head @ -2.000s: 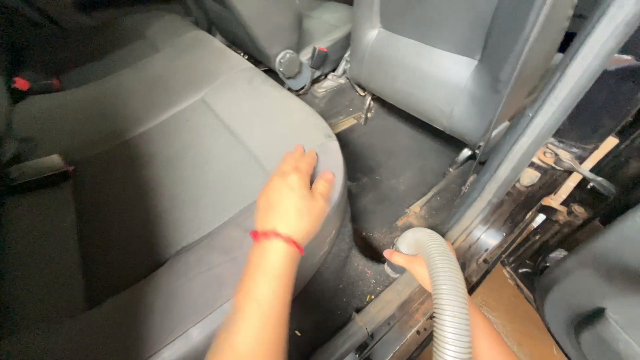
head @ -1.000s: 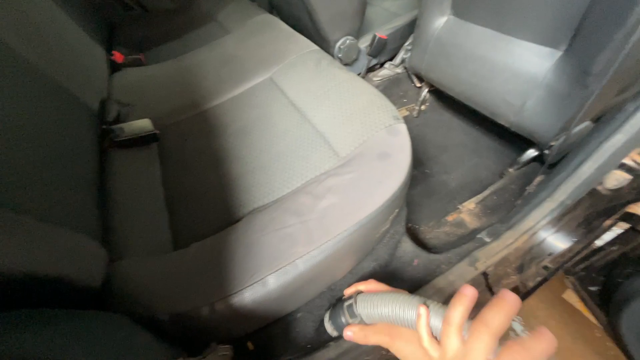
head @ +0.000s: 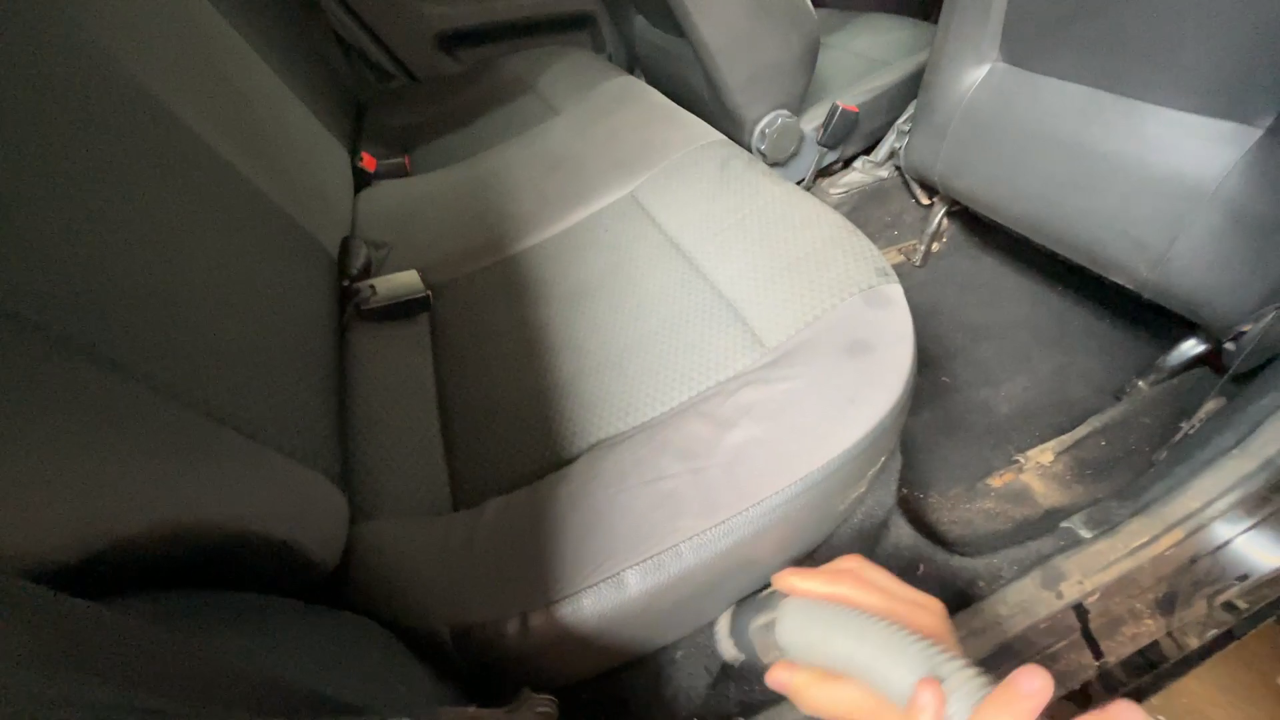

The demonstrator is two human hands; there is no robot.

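Observation:
At the lower right, my right hand (head: 890, 590) grips a grey ribbed vacuum hose (head: 860, 640) close to its dark end fitting. The pale mouth of the hose (head: 732, 636) is down beside the side edge of the car's rear seat cushion (head: 690, 430), over the dark floor strip. More blurred fingers show along the hose at the bottom edge; whether they belong to my left hand, I cannot tell. The grey cushion has a textured centre panel and smoother borders.
A black floor mat (head: 1010, 370) with sandy dirt lies behind the front seat (head: 1090, 170). The dirty door sill (head: 1100, 600) runs along the lower right. Seat belt buckles (head: 393, 290) sit at the backrest's base.
Two seconds ago my left hand, with a red wristband, lay on the cushion; it is no longer there. The hose mouth has moved from near the mat to the cushion's lower side.

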